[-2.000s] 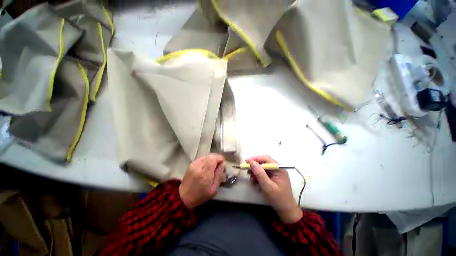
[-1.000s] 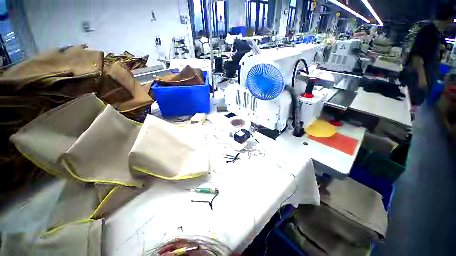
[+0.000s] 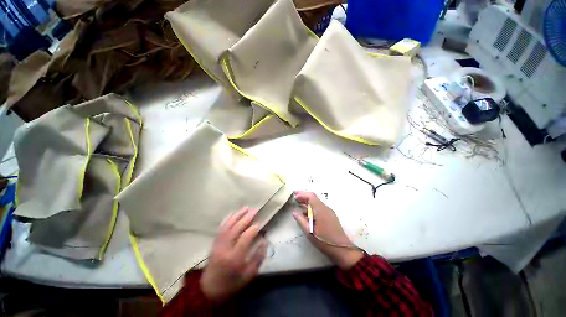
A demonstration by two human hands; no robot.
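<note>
A beige fabric piece [image 3: 192, 179] with yellow binding lies on the white table in front of me. My left hand [image 3: 234, 255] is on its lower right part, fingers spread and slightly blurred; whether it pinches the fabric is unclear. My right hand [image 3: 323, 229] is at the fabric's right corner and holds a pale-yellow pen-shaped tool [image 3: 310, 218], its cord running back over the wrist. The thumb and finger are near the corner edge; a grip on the fabric is not clear.
Beige pieces with yellow edges lie at left [image 3: 56, 161] and behind [image 3: 354, 86]. A green-handled tool [image 3: 375, 168] lies right, beside a black cord. A power strip [image 3: 444, 102] with black adapter, thread clippings and a blue bin [image 3: 391, 21] stand farther back. Brown fabric is heaped back left.
The view has turned back down from the room to the table. Compared with two seconds ago, the fabric lies flatter and turned, and the left hand has opened out over it.
</note>
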